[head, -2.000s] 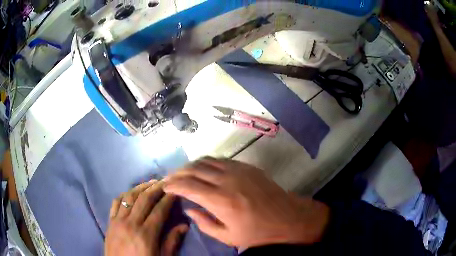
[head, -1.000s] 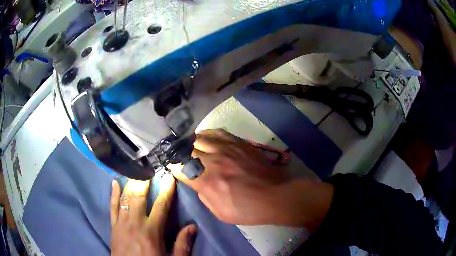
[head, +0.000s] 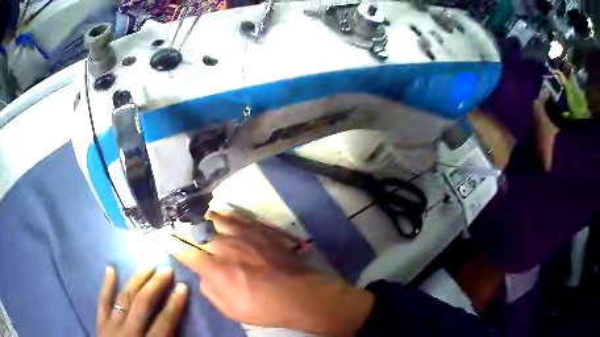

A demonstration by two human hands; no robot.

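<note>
The blue-grey garment panel point(head: 39, 230) lies on the machine bed, left of and below the needle area, under a bright lamp spot. My left hand point(head: 139, 299), with a ring, lies on the panel with fingers spread, holding nothing I can see. My right hand point(head: 256, 273) is beside the presser foot area point(head: 174, 220) at the panel's right edge; its fingertips are in glare, so I cannot tell if they grip the cloth. The pink thread snips point(head: 301, 246) are mostly hidden behind my right hand.
The white and blue sewing machine arm point(head: 316, 79) spans the view. Black shears point(head: 401, 201) lie across a blue-grey cloth strip point(head: 322, 214) behind my right hand. A pale switch plate point(head: 472, 184) is at the table's right end. Another person in dark clothing point(head: 539, 191) is at the right.
From two seconds ago, my hands have moved from the lower panel up to the needle area. Since one second ago, the view has shifted and my left fingers are slightly farther from the needle.
</note>
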